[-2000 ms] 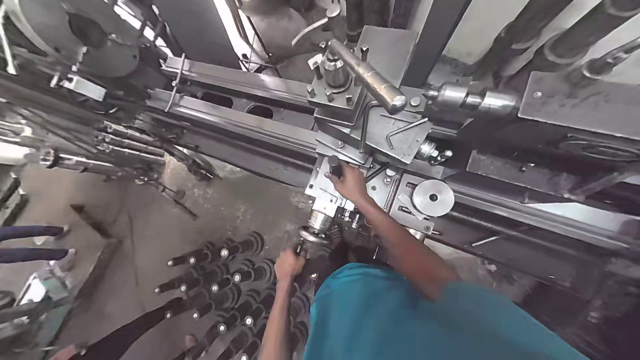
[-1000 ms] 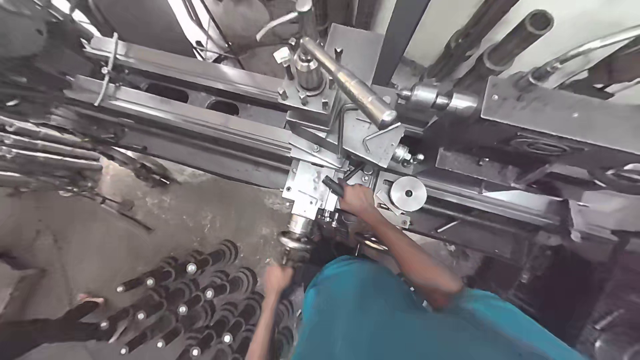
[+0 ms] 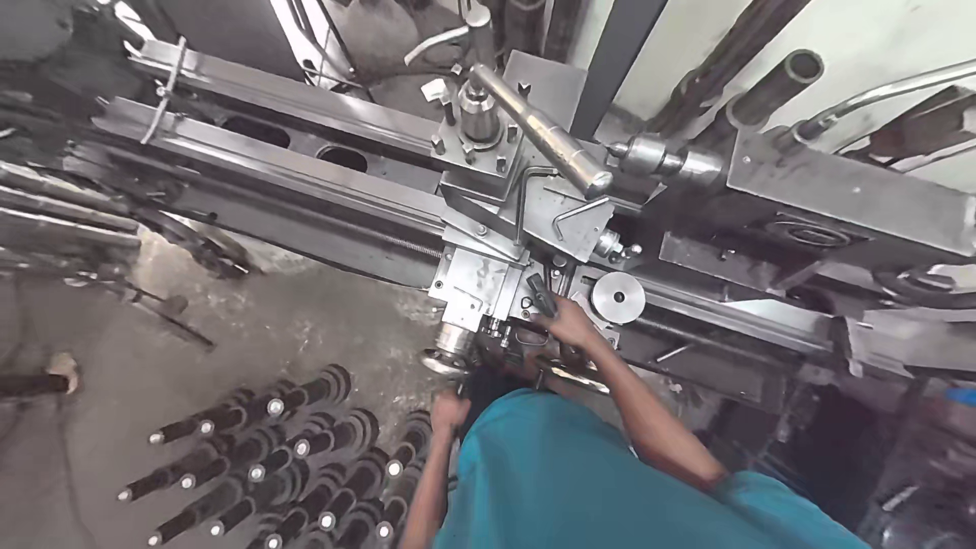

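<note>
My right hand (image 3: 570,324) is closed on a dark lever handle (image 3: 542,294) on a metal lathe's carriage. My left hand (image 3: 450,409) is at the cross-slide handwheel (image 3: 446,361), its fingers curled near the rim; its grip is partly hidden. Beyond my hands stands the tool post (image 3: 480,114) with a long clamping handle (image 3: 545,130) across it. Two hex keys lie on the compound slide, a larger one (image 3: 521,206) and a smaller one (image 3: 579,216). A round metal disc (image 3: 618,298) sits right of my right hand.
The lathe bed (image 3: 305,164) runs across the view. At right is the tailstock (image 3: 846,191) with a drill chuck (image 3: 643,155). Several flanged dark shafts (image 3: 305,450) stand on the floor at lower left. Another person's hand (image 3: 65,372) shows at the far left.
The dark lever handle under my right hand has changed its angle slightly. My left hand stays by the handwheel. The view has shifted somewhat.
</note>
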